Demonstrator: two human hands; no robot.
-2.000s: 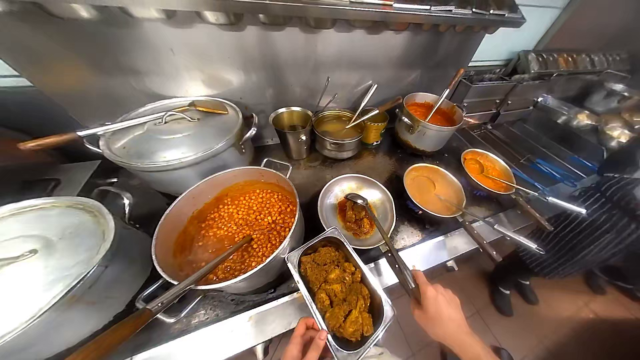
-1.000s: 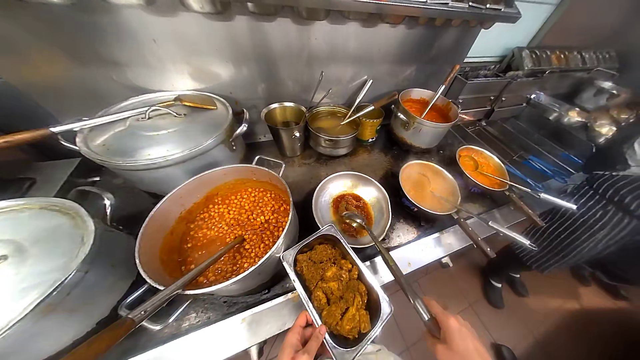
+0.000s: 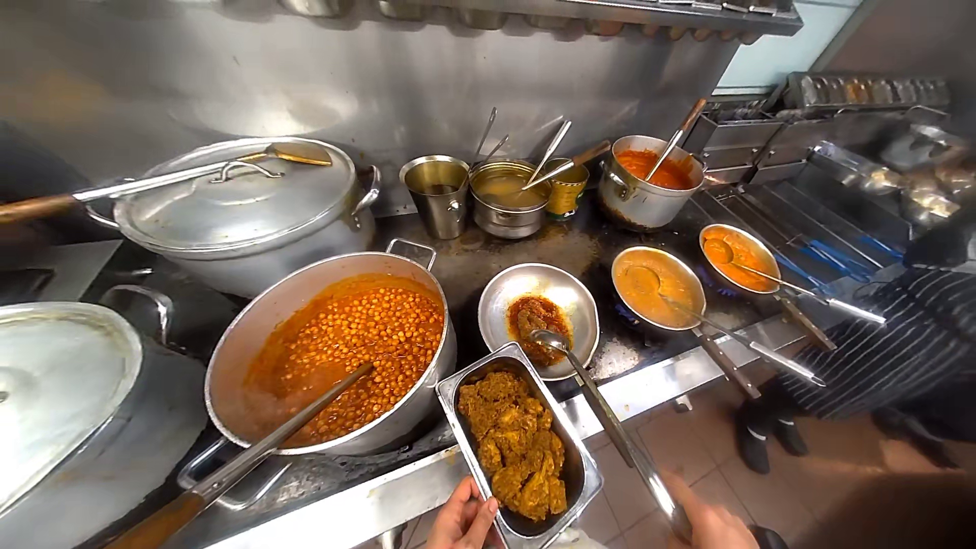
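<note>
My left hand (image 3: 463, 518) grips the near left edge of a rectangular steel container (image 3: 585, 467), which holds curried meat pieces (image 3: 520, 450). In my right hand (image 3: 705, 518) is the handle of a long metal ladle (image 3: 610, 419). Its bowl rests over dark red sauce (image 3: 534, 316) in a round metal pan (image 3: 499, 297) on the cooktop. The container is tilted beside the near side of that pan. Left of it stands a large pot (image 3: 229, 366) of chickpeas in orange sauce, with a wooden-handled utensil (image 3: 252, 450) leaning in it.
A lidded pot (image 3: 244, 206) and another lidded pot (image 3: 61, 396) stand left. Behind are a steel cup (image 3: 436, 200), a pot of liquid (image 3: 509, 217) and a pot of red sauce (image 3: 648, 194). Two sauce pans (image 3: 657, 290) (image 3: 740, 263) sit right, near a person in a striped apron (image 3: 900, 351).
The ladle has shifted a little within the pan, its bowl moving from the meat and sauce's upper part to the near side. Both hands keep their holds.
</note>
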